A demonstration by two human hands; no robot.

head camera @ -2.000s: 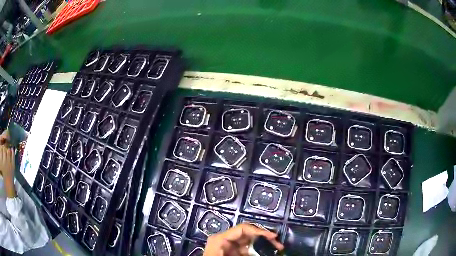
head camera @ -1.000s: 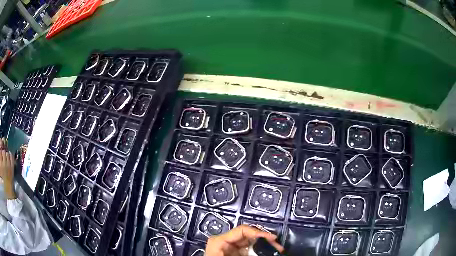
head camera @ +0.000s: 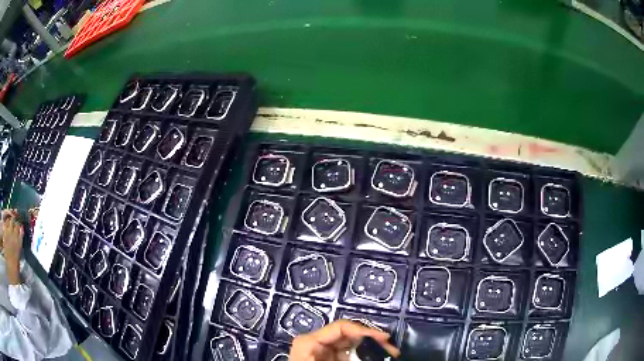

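My left hand is at the bottom edge, partly cut off, over the lower part of the black parts tray. Its bent fingers hold a dark smartwatch housing with a pale edge, also cut off by the frame. The tray has a grid of square pockets, most holding one black housing with a silver rim, some turned diagonally. One pocket just right of my hand is empty. My right hand is not in view.
Stacked filled trays lean at the left, with a white sheet and another tray beyond. White wipes lie at the right. A cream edge borders the green surface. An orange-red tray and another person's sleeve show.
My left hand stays in nearly the same place, still holding the housing, which has tilted slightly. The other person's hand at the left edge has shifted a little.
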